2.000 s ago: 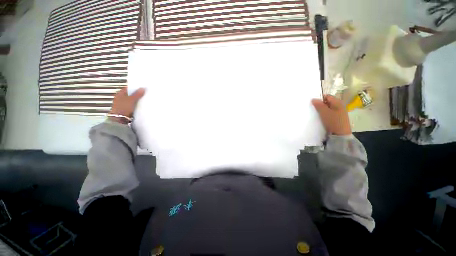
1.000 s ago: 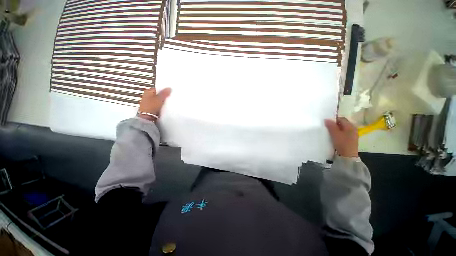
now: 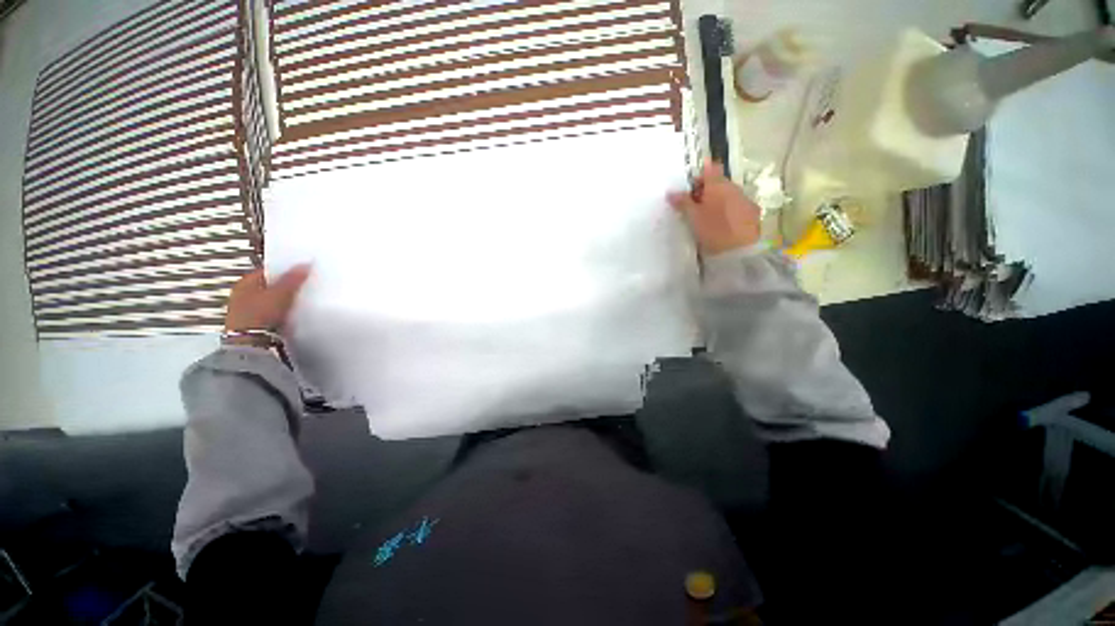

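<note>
A large white sheet [image 3: 489,269] lies in front of me, its stepped lower edge reaching over the table's front edge. My left hand [image 3: 263,302] grips its left edge, thumb on top, fingers hidden beneath. My right hand [image 3: 719,214] grips its right edge in the same way. Rows of narrow brown strips [image 3: 477,98] show on white just beyond the sheet's far edge. A second striped stack [image 3: 135,184] lies to the left, with a bare white lower part [image 3: 147,382].
To the right are a slim black bar [image 3: 714,98], a yellow-handled brush [image 3: 817,232], crumpled white material [image 3: 768,190], a small pale bottle [image 3: 768,67] and a spouted white bottle [image 3: 954,92]. Grey layered pieces [image 3: 951,232] lie at the right table edge. A stool-like frame [image 3: 1058,428] stands lower right.
The view has shifted between frames. More brown strip rows show beyond the white sheet's far edge than two seconds ago. Both hands keep hold of the sheet's sides; the right hand now sits higher.
</note>
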